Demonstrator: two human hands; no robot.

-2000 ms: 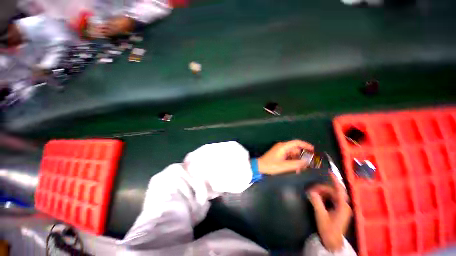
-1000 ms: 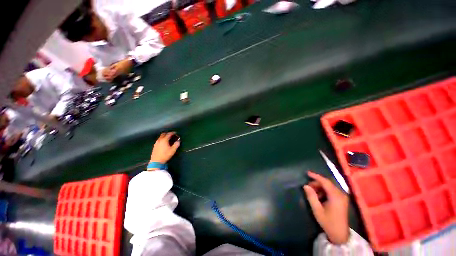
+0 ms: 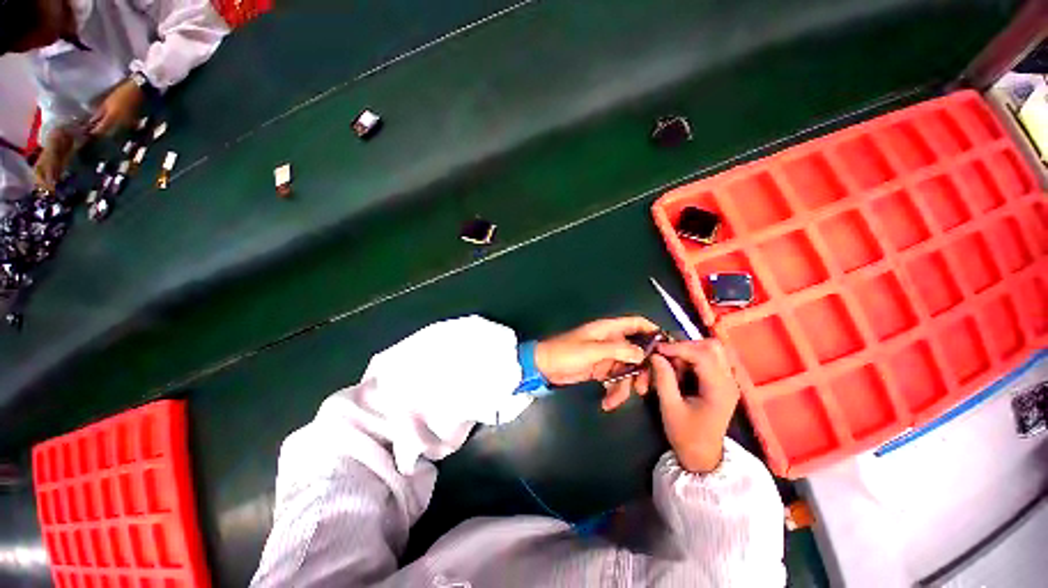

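Note:
My left hand (image 3: pixel 598 354), with a blue strap at the wrist, holds a small dark square module (image 3: pixel 639 356) at its fingertips. My right hand (image 3: pixel 693 396) meets it there, its thumb and fingers closed on the module's right side; the fingers hide most of the module. A pale pointed tool (image 3: pixel 676 310) lies beside the red pocket tray (image 3: pixel 781 335). The tray's left column holds a black module (image 3: pixel 698 224) and, below it, a grey-faced module (image 3: pixel 730 288).
Loose modules lie on the green belt, one black (image 3: pixel 478 232), another dark (image 3: pixel 671 130), two pale-faced (image 3: pixel 365 123). A second red tray (image 3: pixel 121 494) is at lower left. Another person's hands (image 3: pixel 115 109) are at upper left beside a module pile (image 3: pixel 35 236). A white surface (image 3: pixel 908 517) is at lower right.
My left hand has moved from the belt's near side back to my right hand, bringing a module. My right hand has closed in on it. The view has shifted right.

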